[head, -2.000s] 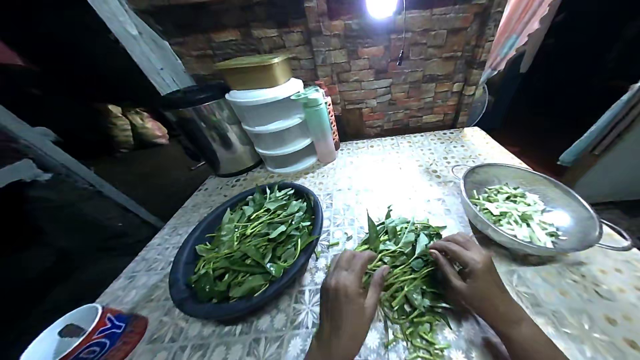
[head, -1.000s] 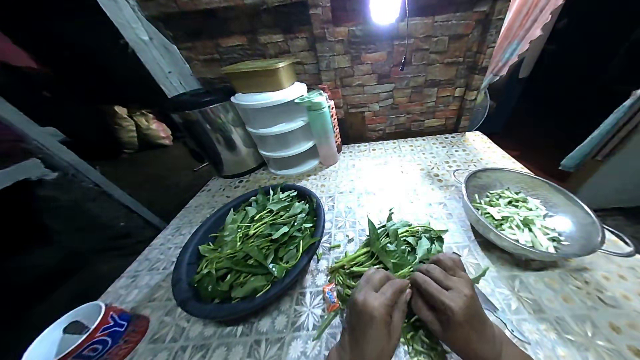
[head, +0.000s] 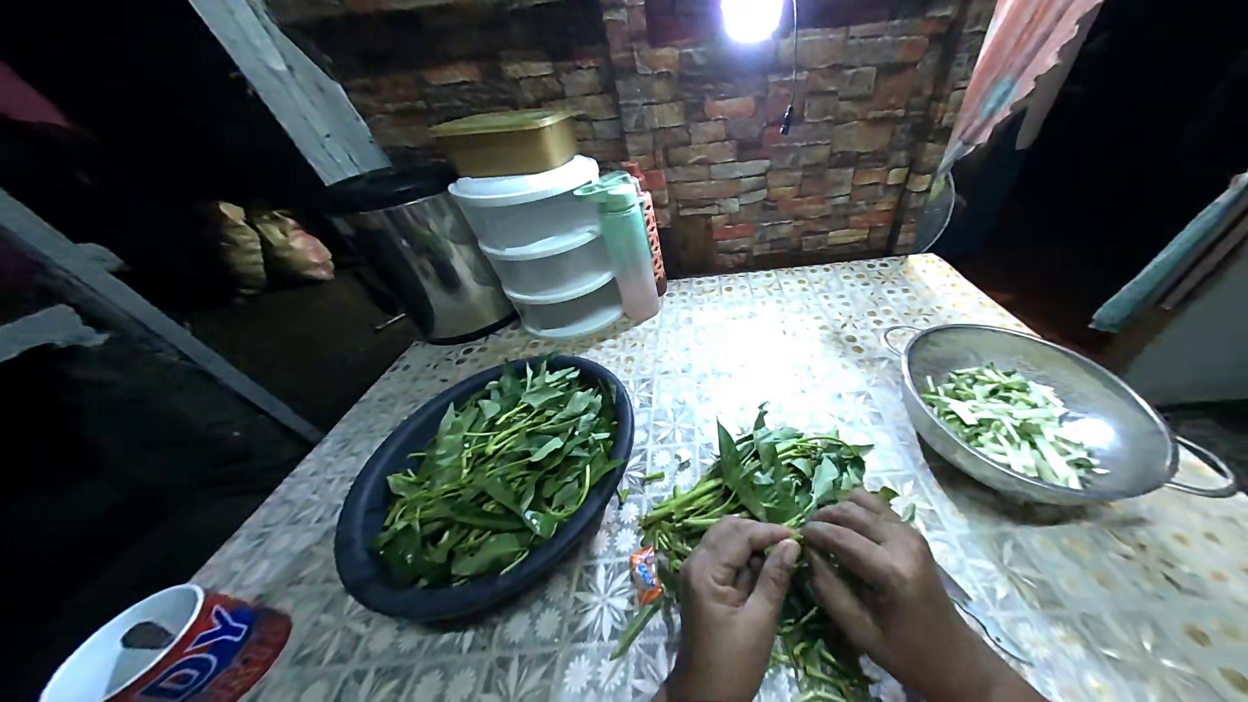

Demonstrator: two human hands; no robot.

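Note:
A heap of leafy green stems (head: 770,478), which look like water spinach, lies on the patterned tablecloth in front of me. Over its near side, my left hand (head: 736,595) pinches a thin green stem between thumb and forefinger. My right hand (head: 873,575) grips the same stem close beside it, the fingertips of both hands almost touching. More of these greens (head: 497,468) fill a dark oval basin (head: 366,556) on the left. To the right, a metal mesh strainer (head: 1131,409) holds cut pale-green pieces (head: 1014,424).
Beside my left hand lies a small orange wrapper (head: 644,575). A red and white tub (head: 229,648) is at the lower left. Stacked white drawers (head: 561,253), a bottle (head: 629,249) and a steel container (head: 439,258) stand at the back. A metal utensil, partly hidden, lies right of my right hand.
Two seconds ago my hands were apart on the heap; now they are together at a stem. The orange wrapper and the utensil, not visible in the oldest frame, now show beside my hands.

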